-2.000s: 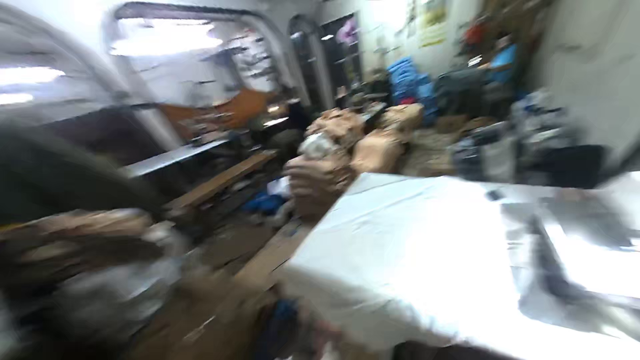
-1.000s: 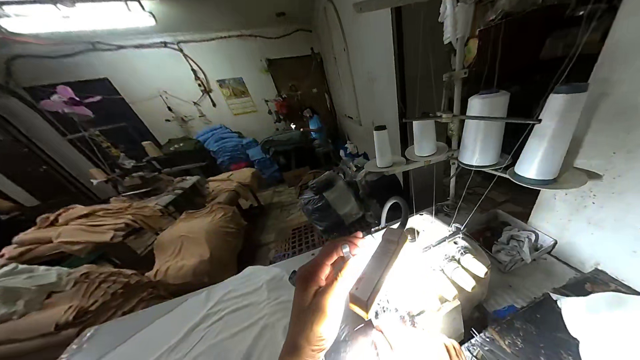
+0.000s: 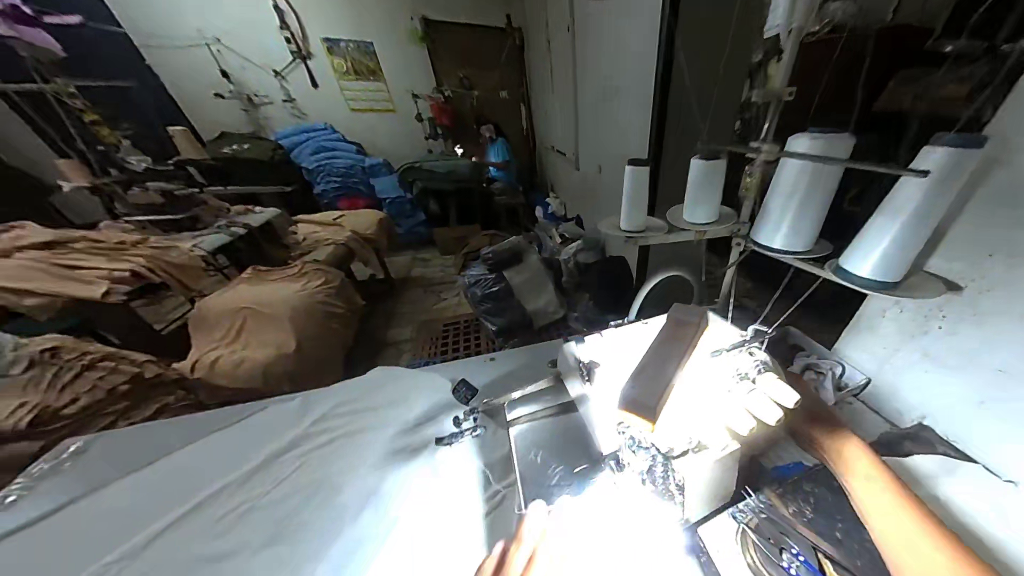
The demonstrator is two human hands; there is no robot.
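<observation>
An overlock sewing machine (image 3: 704,400) stands on the white-covered table (image 3: 320,464), its needle area washed out by a bright lamp. My left hand (image 3: 520,548) shows at the bottom edge, fingers on the glaring surface just in front of the machine's metal plate (image 3: 552,448); whether it holds anything is hidden by the glare. My right hand (image 3: 808,412) reaches behind the machine's right side, near the pale tension knobs (image 3: 764,400), its fingers mostly hidden. Several white thread cones (image 3: 804,192) stand on the rack above, with threads running down.
A tray of metal tools (image 3: 780,532) lies at the lower right. A bin with white cloth (image 3: 824,372) sits behind the right hand. Tan garments (image 3: 276,324) are heaped at left, black bags (image 3: 512,288) beyond the table. A person in blue (image 3: 500,160) sits at the back.
The view has swung right from the room to the machine. One second ago a raised hand was beside the machine's left side; now one hand is low in front and the other at its right.
</observation>
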